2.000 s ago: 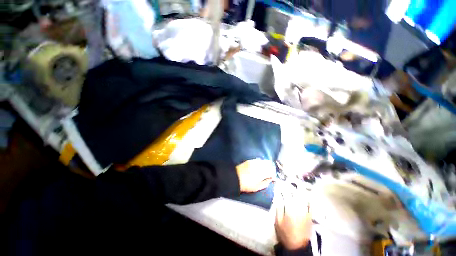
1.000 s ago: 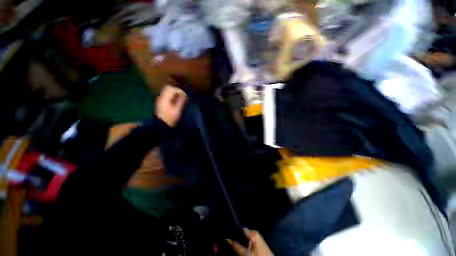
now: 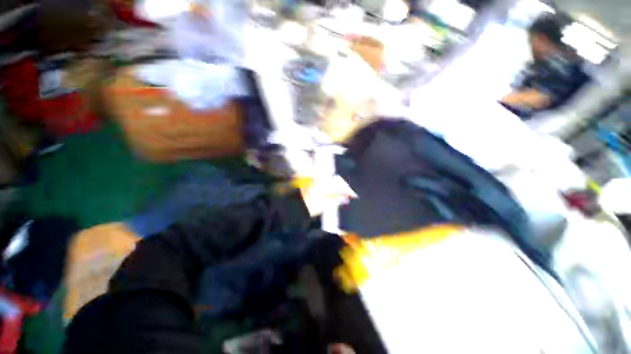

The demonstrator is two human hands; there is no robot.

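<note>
The frame is strongly blurred. My left arm, in a black sleeve (image 3: 156,266), reaches out at the lower left; I cannot make out my left hand among the dark cloth. A small bit of skin at the bottom edge, probably my right hand (image 3: 340,348), is nearly cut off, and its grip cannot be seen. Dark navy cloth (image 3: 242,276) lies low in front of me, left of the table. A large dark garment bundle (image 3: 394,183) is heaped on the white table (image 3: 463,297), with yellow tape (image 3: 401,249) along the table's left edge.
A brown carton (image 3: 180,124) with pale cloth on it stands on the green floor (image 3: 83,173) at the upper left. Another brown carton (image 3: 100,259) is at the left. White cloth (image 3: 484,138) lies behind the bundle. A person (image 3: 553,69) is at the upper right.
The view has swung left from the sewing machine, then slightly back. The raised left hand and the dark strip stretched between both hands no longer show. The dark piece on the table's near corner is gone from view.
</note>
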